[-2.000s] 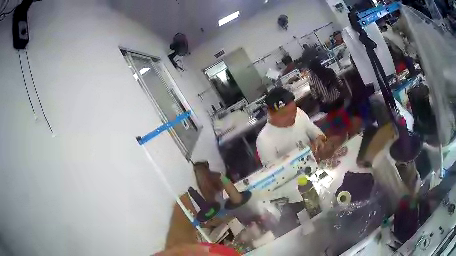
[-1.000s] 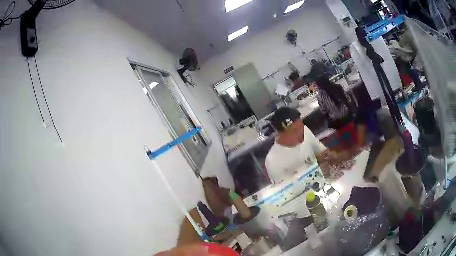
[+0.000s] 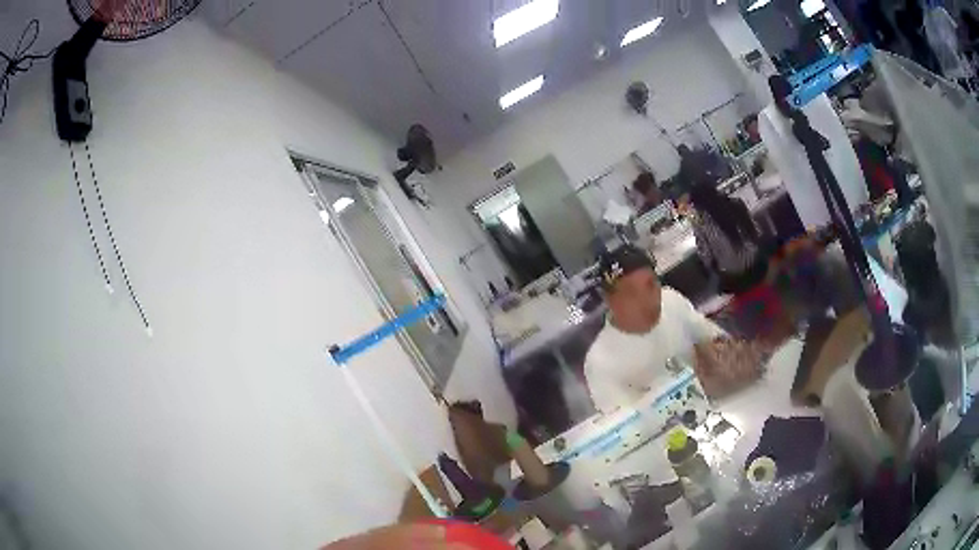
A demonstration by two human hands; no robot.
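Neither of my hands can be made out. A blurred red and skin-toned curved shape (image 3: 429, 535) is cut off by the bottom edge; I cannot tell what it is. Nearest in front stand a dark thread cone (image 3: 464, 483) and a brown and pale cone (image 3: 526, 457) on discs, by a white pole with a blue-marked crossbar (image 3: 389, 329). A yellow-green-capped bottle (image 3: 690, 471) stands upright right of them. A pale roll (image 3: 761, 469) lies by dark fabric (image 3: 792, 438).
A person in a white top and dark cap (image 3: 644, 349) sits opposite, behind a white sewing machine (image 3: 617, 432). A dark thread-stand pole (image 3: 837, 204) and a clear plastic bag (image 3: 934, 161) are at the right. A white wall (image 3: 215, 355) fills the left.
The view has tilted upward, so the room and table things sit lower and slightly further right. A blurred pale shape near the cones in the earlier frames no longer shows clearly.
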